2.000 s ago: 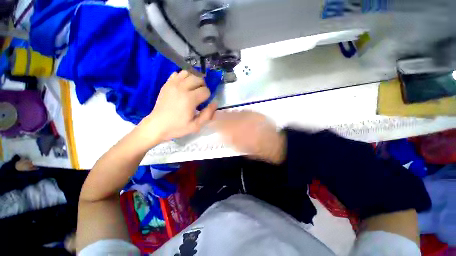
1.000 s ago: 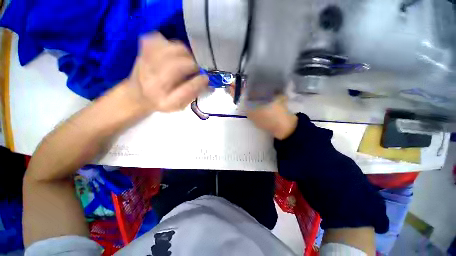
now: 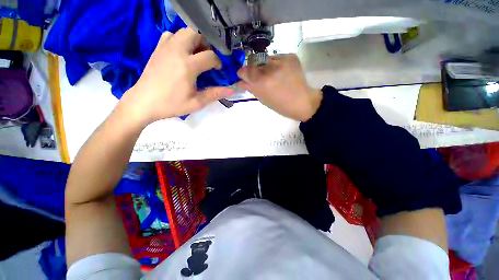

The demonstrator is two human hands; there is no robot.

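A royal-blue garment piece (image 3: 112,41) lies bunched on the white table left of the sewing machine head (image 3: 350,12). Its edge runs under my left hand towards the presser foot area (image 3: 257,44). My left hand (image 3: 183,74) lies on the blue cloth, with fingers bent and thumb stretched right; the cloth shows between thumb and fingers. My right hand (image 3: 279,85) is just right of and below the needle area, fingertips near the cloth edge and partly blurred. Whether it holds anything is hidden. A small dark piece lies under my left thumb.
A phone (image 3: 470,87) lies on a yellow card (image 3: 429,104) at the right. A dark-blue looped item (image 3: 392,42) is under the machine arm. Red baskets (image 3: 183,191) with fabric stand below the table. A purple object (image 3: 15,93) and yellow bundle (image 3: 24,35) are at the left.
The view swung right and back. My left hand has come down beside the needle area from its raised, blurred pose. My right hand, partly behind the machine head a second ago, now shows in front of it.
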